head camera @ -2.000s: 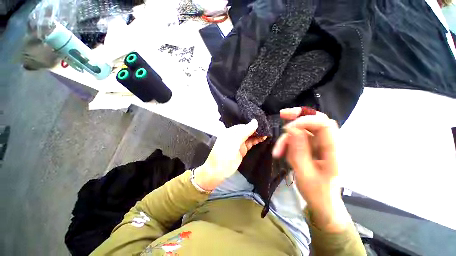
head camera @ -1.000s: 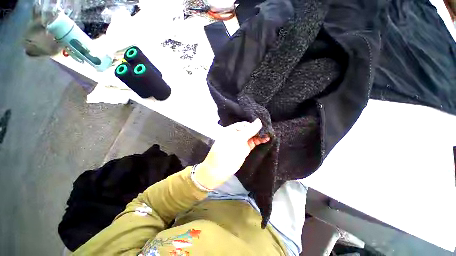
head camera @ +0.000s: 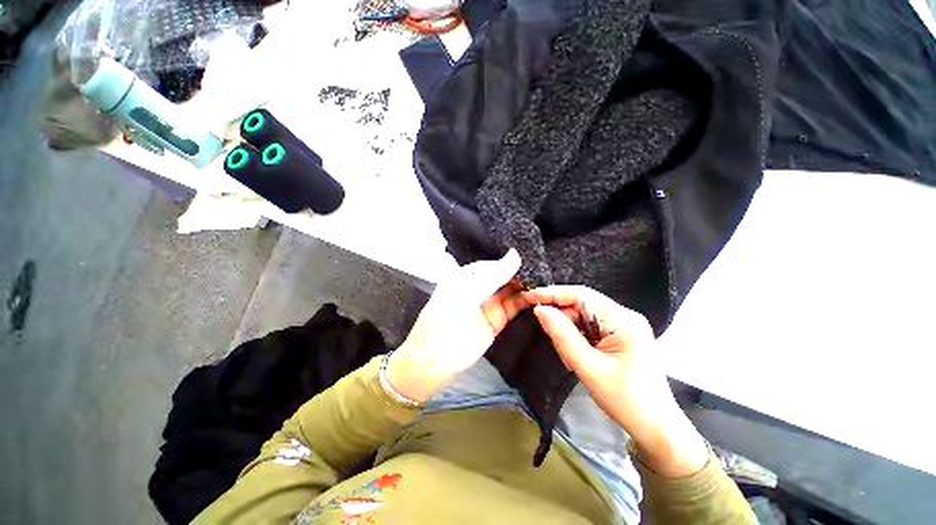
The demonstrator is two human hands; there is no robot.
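A black coat with a nubby dark grey wool strip lies over the table edge and hangs onto my lap. My left hand pinches the end of the wool strip between thumb and fingers. My right hand is at the same spot, its fingertips touching my left fingertips at the edge of the cloth. Its thumb and forefinger are pinched together and the other fingers are curled over something small and dark. No needle or thread can be made out.
Three black thread cones and a pale teal bottle stand at the left of the white table. Tiny dark bits are scattered behind. A dark flat object lies near the coat. A black garment pile is on the floor.
My right hand, out of view one second ago, is back at the coat edge beside my left fingertips. My left hand still holds the same place.
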